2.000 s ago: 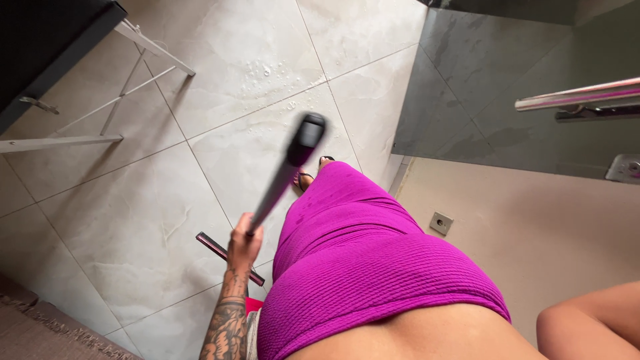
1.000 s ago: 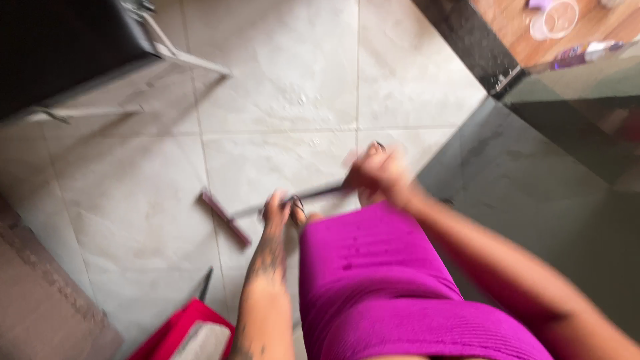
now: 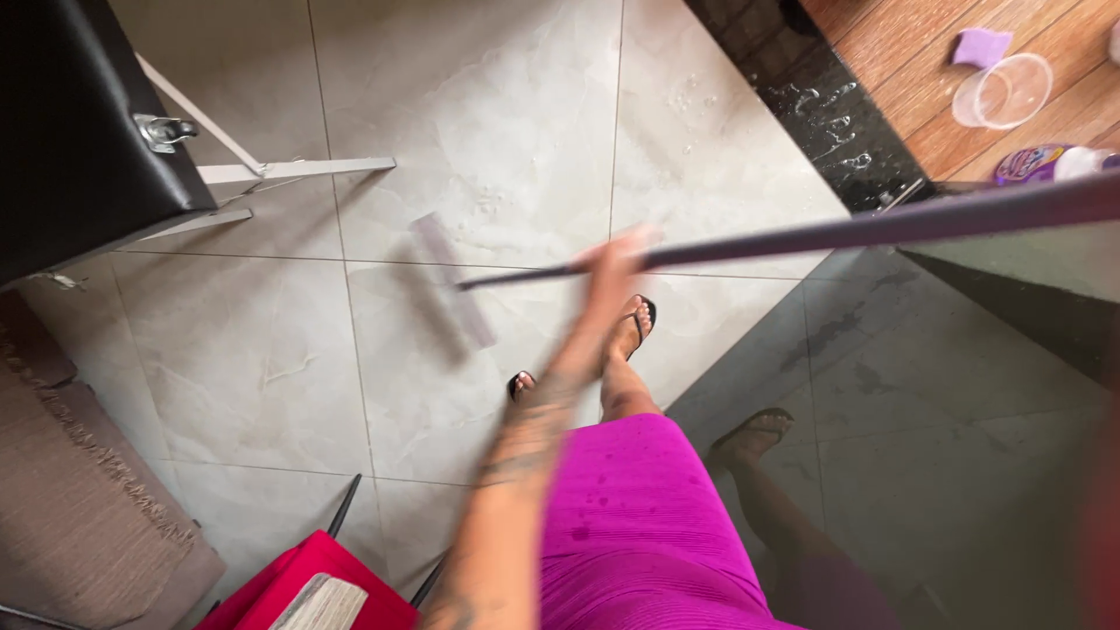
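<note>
My left hand [image 3: 617, 249], blurred by motion, is closed around the dark pole [image 3: 787, 245] of a floor squeegee. The pole runs from the right edge of the view down to the squeegee head [image 3: 455, 280], a thin blurred bar over the pale tiled floor [image 3: 490, 105], left of my sandalled feet. Whether the bar touches the tiles I cannot tell. Drops of water or suds lie on the tiles near it. My right hand is out of view.
A black padded folding table [image 3: 79, 131] has white legs at upper left. Below are a brown sofa [image 3: 87, 472] and a red chair [image 3: 324, 586]. At right stand a dark glass panel [image 3: 945, 437], wet black sill [image 3: 822, 114], purple sponge [image 3: 980, 47], clear plastic cup [image 3: 1002, 91] and purple bottle [image 3: 1037, 164].
My right hand, at the pole one second ago, has left the view. My left hand has moved up and forward, and the pole now reaches the right edge.
</note>
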